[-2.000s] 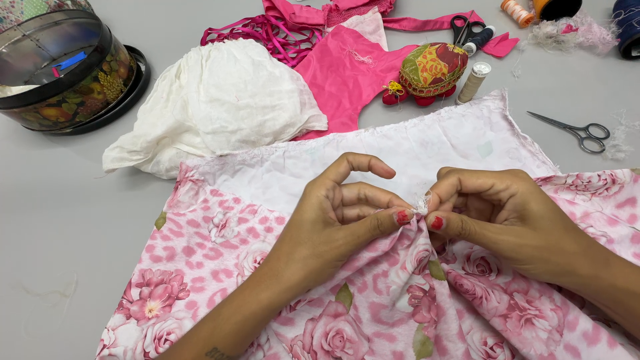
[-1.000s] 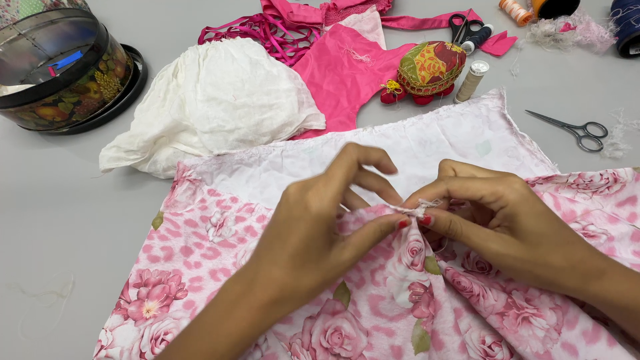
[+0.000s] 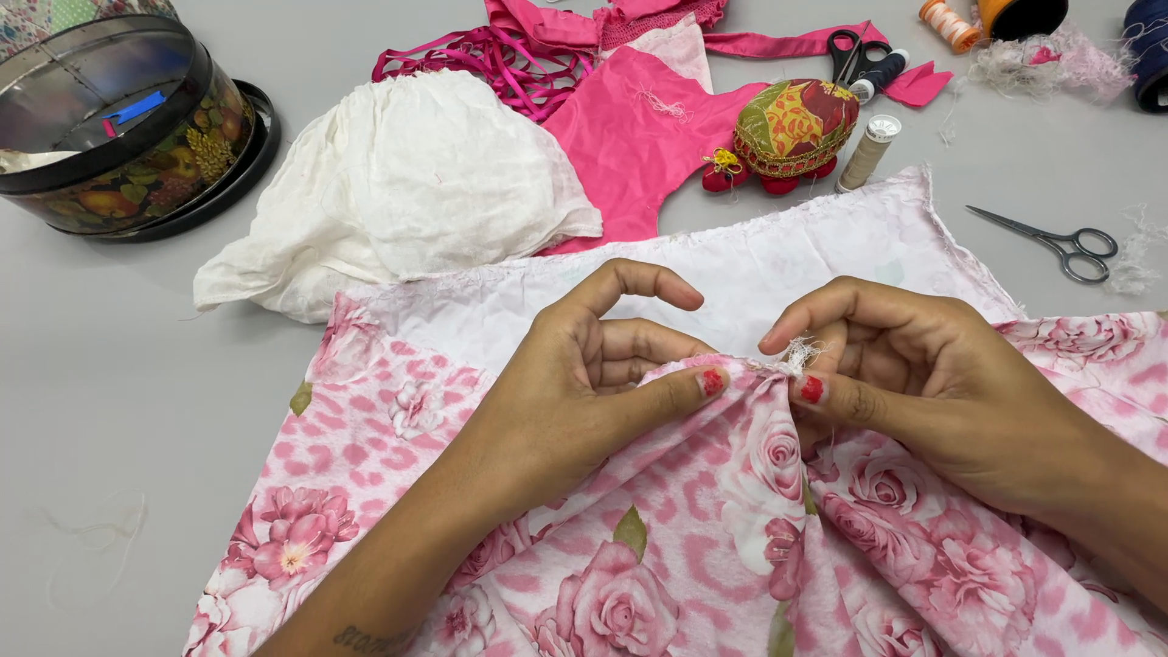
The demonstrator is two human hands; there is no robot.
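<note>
A pink and white fabric with roses and leopard spots (image 3: 620, 593) is spread over the table, its pale reverse side showing along the far part. My left hand (image 3: 593, 383) pinches the fabric's raw edge between thumb and fingers, its index finger raised. Close to its right, my right hand (image 3: 894, 374) holds the same edge, where the cloth is bunched into folds. A tuft of frayed white threads (image 3: 803, 354) sticks up at the right fingertips. Whether a needle is there cannot be seen.
Beyond the fabric lie white gathered cloth (image 3: 411, 182), bright pink fabric (image 3: 630, 137), a turtle-shaped pincushion (image 3: 794, 128) and a thread spool (image 3: 870, 153). Small scissors (image 3: 1058, 242) rest at the right. A round floral tin (image 3: 119, 155) stands at the far left, loose thread (image 3: 100, 547) nearer.
My hands have shifted slightly at the fabric edge. The right index finger has lifted off the bunched edge, and the thread tuft shows more plainly than one second ago.
</note>
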